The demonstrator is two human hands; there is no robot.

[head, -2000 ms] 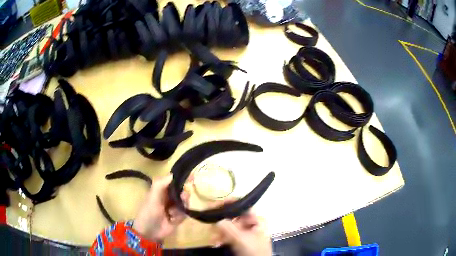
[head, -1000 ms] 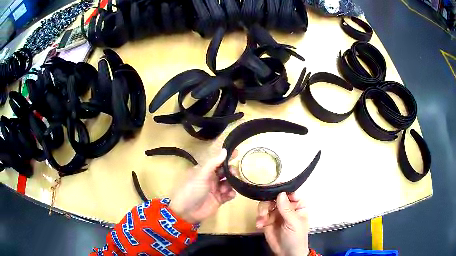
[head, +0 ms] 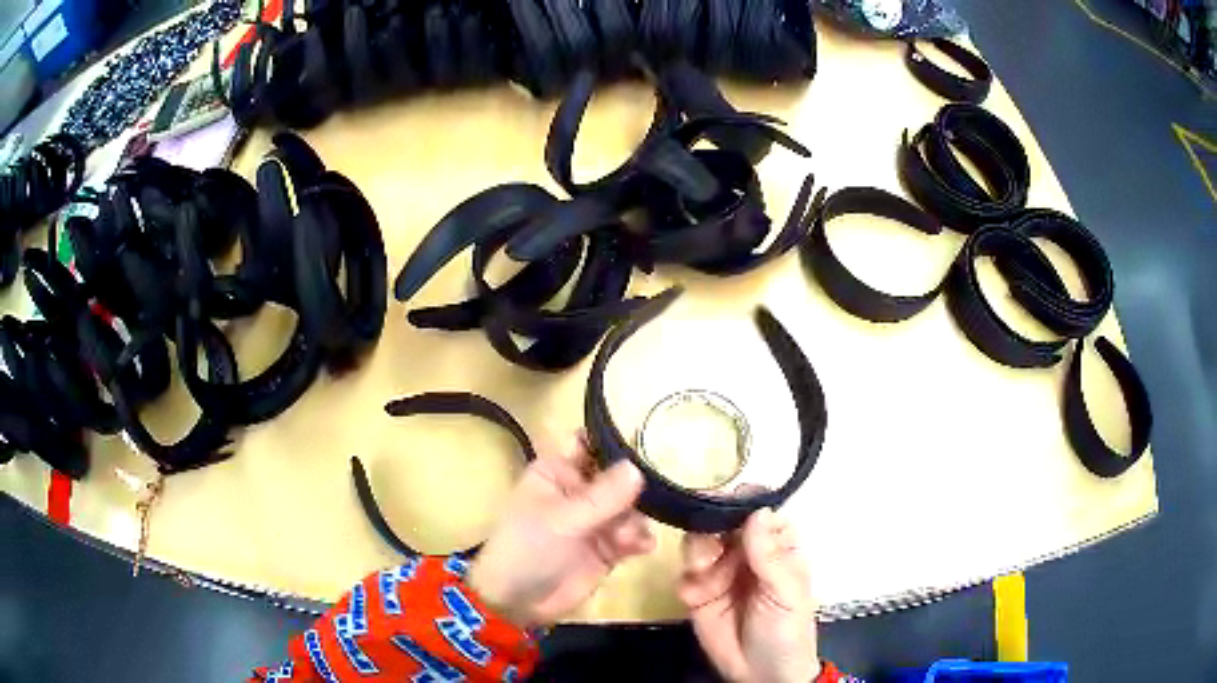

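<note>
A black padded headband [head: 807, 400] is held above the near part of the table, its tapered ends pointing away from me. My left hand [head: 577, 523] touches its left lower side, fingers curled near the band. My right hand [head: 750, 574] pinches the bottom of its curve between thumb and fingers. A pale clear ring, perhaps a tape roll [head: 695, 440], shows through the headband's opening. A narrow black hoop [head: 461, 402] lies on the table left of my left hand, partly hidden by the hand and sleeve.
Loose headbands [head: 554, 254] lie tangled mid-table. More headbands [head: 267, 294] are heaped at left, and a packed row [head: 561, 47] stands along the far side. Flat bands [head: 968, 160] lie coiled at right. A thin reddish cord [head: 147, 527] lies at the left edge of the tan table [head: 934, 520].
The headband has turned so its open ends point away instead of right. My left hand has shifted slightly along the band. Earlier, the view moved so the table sits further right.
</note>
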